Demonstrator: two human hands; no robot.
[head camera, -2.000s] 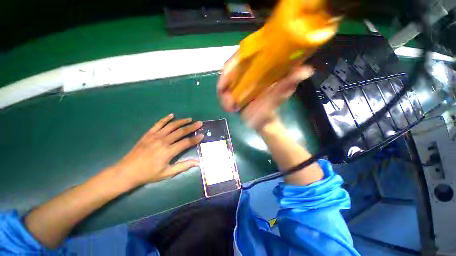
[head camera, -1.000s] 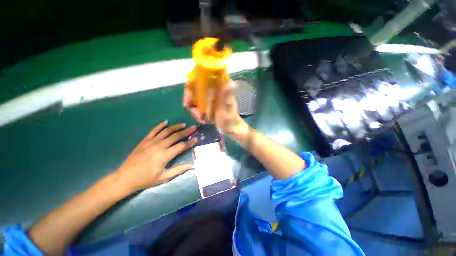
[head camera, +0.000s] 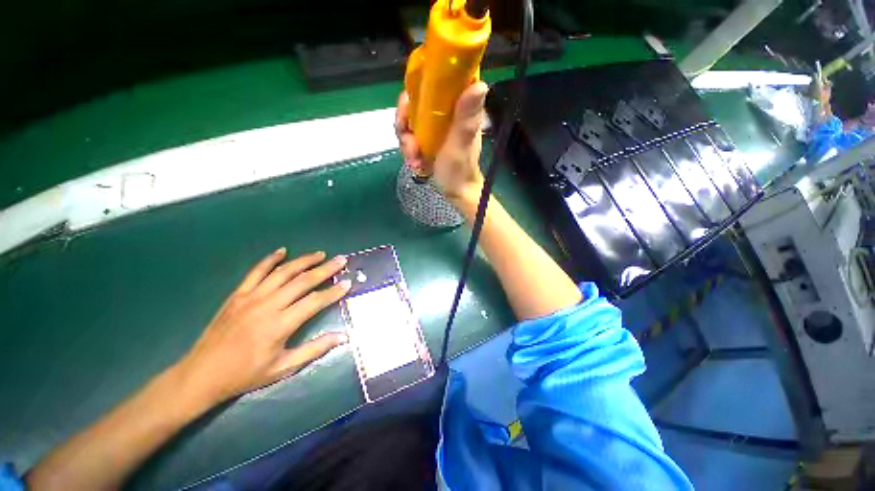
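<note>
A smartphone body (head camera: 389, 326) lies on the dark green bench, dark end away from me, its middle white. My left hand (head camera: 273, 312) lies flat with fingers spread, fingertips touching the phone's left edge. My right hand (head camera: 451, 144) is closed around the yellow-orange electric screwdriver (head camera: 446, 81), held upright. Its lower end is over the round grey screw dish (head camera: 429, 203) with a dotted surface, beyond the phone. Whether the tip touches the dish is unclear. Screws are too small to make out.
The black parts tray (head camera: 537, 120) with small dark cover pieces (head camera: 593, 128) is at the right. A black cable (head camera: 484, 197) hangs before my right forearm. A white rail (head camera: 225, 158) divides the bench from the green conveyor (head camera: 192, 110), which bears a dark tray (head camera: 355, 63). A person's blue sleeve (head camera: 825, 140) shows far right.
My right hand has carried the screwdriver from over the phone's dark end to the screw dish. My left hand stays at the phone's left edge. The view has shifted slightly.
</note>
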